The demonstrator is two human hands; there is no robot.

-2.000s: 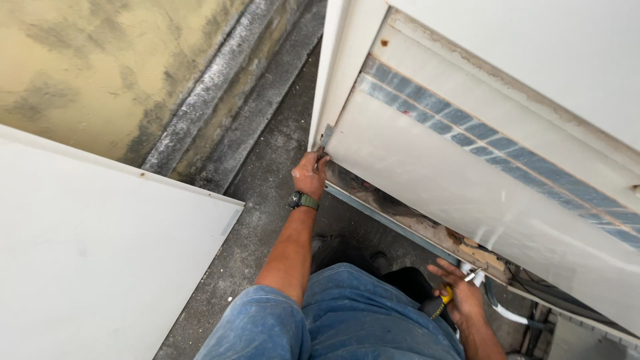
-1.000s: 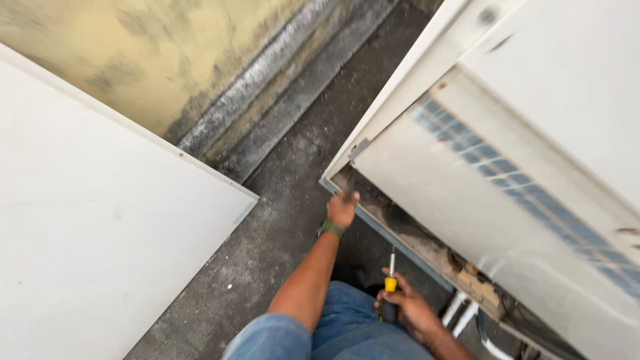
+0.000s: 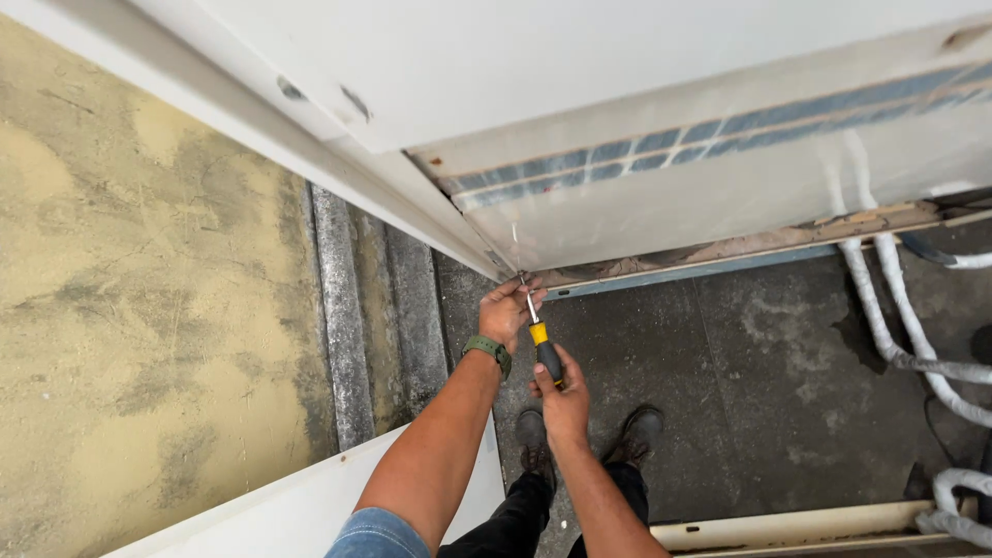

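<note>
My right hand [image 3: 564, 391] grips the dark grey and yellow handle of a screwdriver [image 3: 547, 355], whose metal shaft points up at the lower left corner of a white metal cabinet [image 3: 651, 201]. My left hand [image 3: 504, 310], with a green watch on the wrist, is at that corner, its fingertips bunched by the screwdriver's tip. Whether those fingers hold a small part is too small to tell. Along the cabinet's bottom edge runs a blue-grey metal rail [image 3: 666, 271] with a slot near my fingers.
Wrapped white pipes [image 3: 883, 325] come out at the cabinet's lower right and curve over the dark floor. A loose white panel [image 3: 310, 504] lies at lower left, beside a stained yellow wall [image 3: 155, 271] with a concrete ledge [image 3: 341, 325]. A cream metal edge [image 3: 775, 527] crosses the lower right.
My right hand has brought the screwdriver up to the cabinet corner, beside my left hand; before, it was held lower and to the right. The view has turned and moved considerably.
</note>
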